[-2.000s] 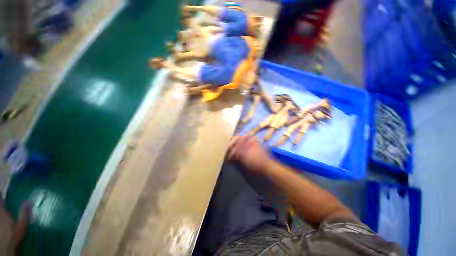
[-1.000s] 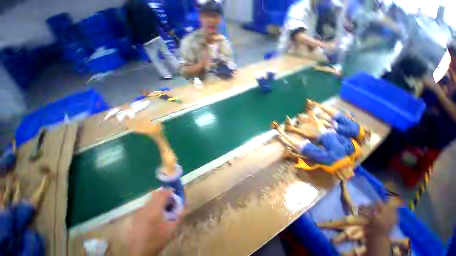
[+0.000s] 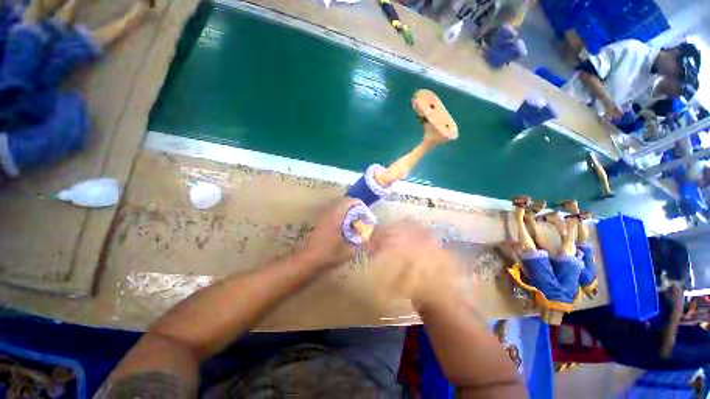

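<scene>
My left hand [image 3: 331, 230] holds a blue shorts piece [image 3: 363, 190] with pale ruffled cuffs above the bench. A tan leg piece [image 3: 406, 164] stands out of its far cuff, its light-brown sandal sole [image 3: 434, 114] with dark peg holes facing up. My right hand [image 3: 412, 261] is blurred and touches or nearly touches the near cuff. A tan part shows in the near cuff's opening; whether my right hand grips it cannot be told. A white glue bottle [image 3: 90, 192] lies on the bench at left, and a small white lump [image 3: 205, 195] lies right of it.
Joined blue shorts assemblies [image 3: 47, 93] lie at far left. A waist assembly with orange sash [image 3: 557, 273] stands at right, beside a blue bin [image 3: 627, 267]. A green belt [image 3: 272, 93] runs beyond the bench. A person [image 3: 630, 74] sits across it. Another blue bin [image 3: 537, 358] is below right.
The view has turned. My right hand has come from the bin at right to the shorts piece in my left hand. The held leg now points up and right, sole up.
</scene>
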